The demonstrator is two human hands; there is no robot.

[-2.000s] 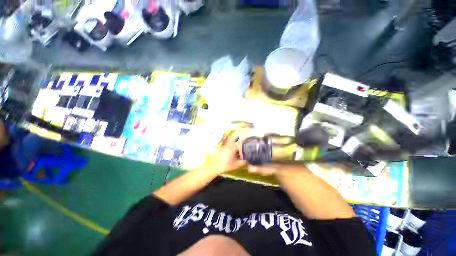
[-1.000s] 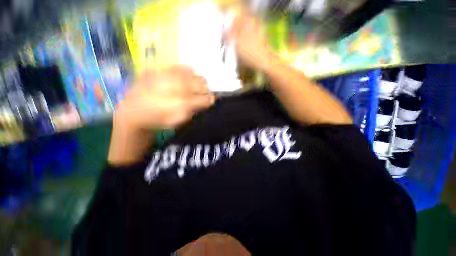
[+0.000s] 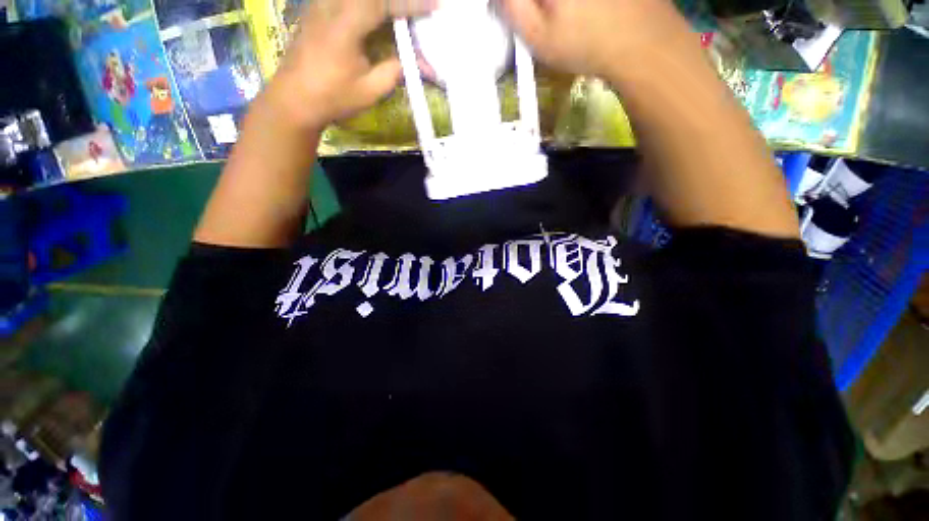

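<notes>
A glossy white housing (image 3: 474, 122) with a round upper part, two side rails and a flat lower end is at the top centre, overexposed, over the bench's near edge. My left hand (image 3: 341, 61) is on its left side, fingers curled at its upper edge. My right hand (image 3: 570, 31) holds its upper right side. Both hands are bare and partly cut off by the top of the picture, so the fingertips are only partly seen. Yellow surface (image 3: 586, 107) shows beneath the housing and hands.
Colourful printed sheets (image 3: 122, 81) cover the bench at left, and another sheet (image 3: 810, 97) lies at right. A blue crate (image 3: 866, 265) with black and white units (image 3: 830, 209) stands at lower right. A blue object (image 3: 76, 229) is on the green floor at left.
The view has tilted down towards my torso. The dark cylindrical tool seen earlier between my hands is out of view. The white housing has come up between my hands and now shows its railed end.
</notes>
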